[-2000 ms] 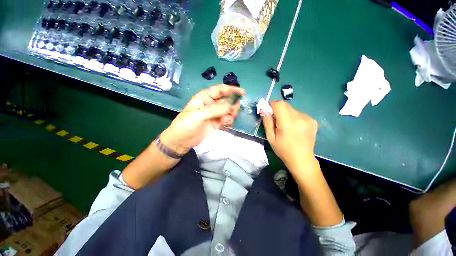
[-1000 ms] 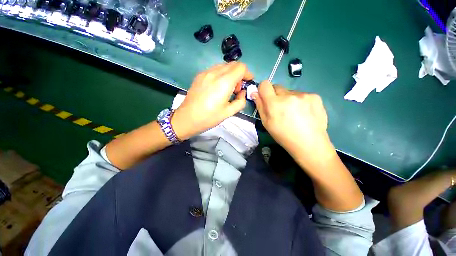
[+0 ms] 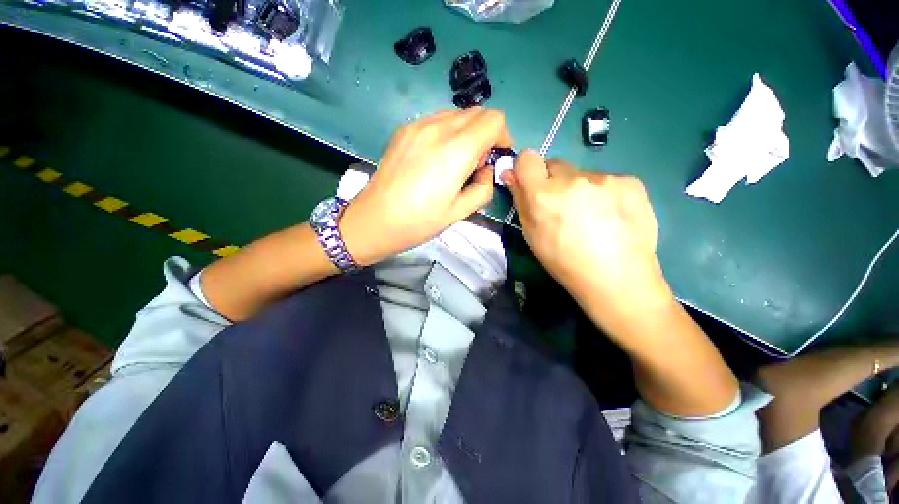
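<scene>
A black plastic housing is mostly hidden between my fingertips near the table's front edge. My left hand is closed on it from the left. My right hand meets it from the right and pinches a small white cloth against it. Loose on the green table beyond my hands are a black housing, two touching ones, one on the pale seam and one with a silvery face.
The blister tray is cut off at the upper left. A clear bag shows at the top edge. Crumpled white paper lies right of the seam. A second tissue lies by the fan. A white cable and another person's arm are at the right.
The view has shifted, so the tray and bag sit higher. My left hand has come over to my right, and both now meet at the housing and the white cloth.
</scene>
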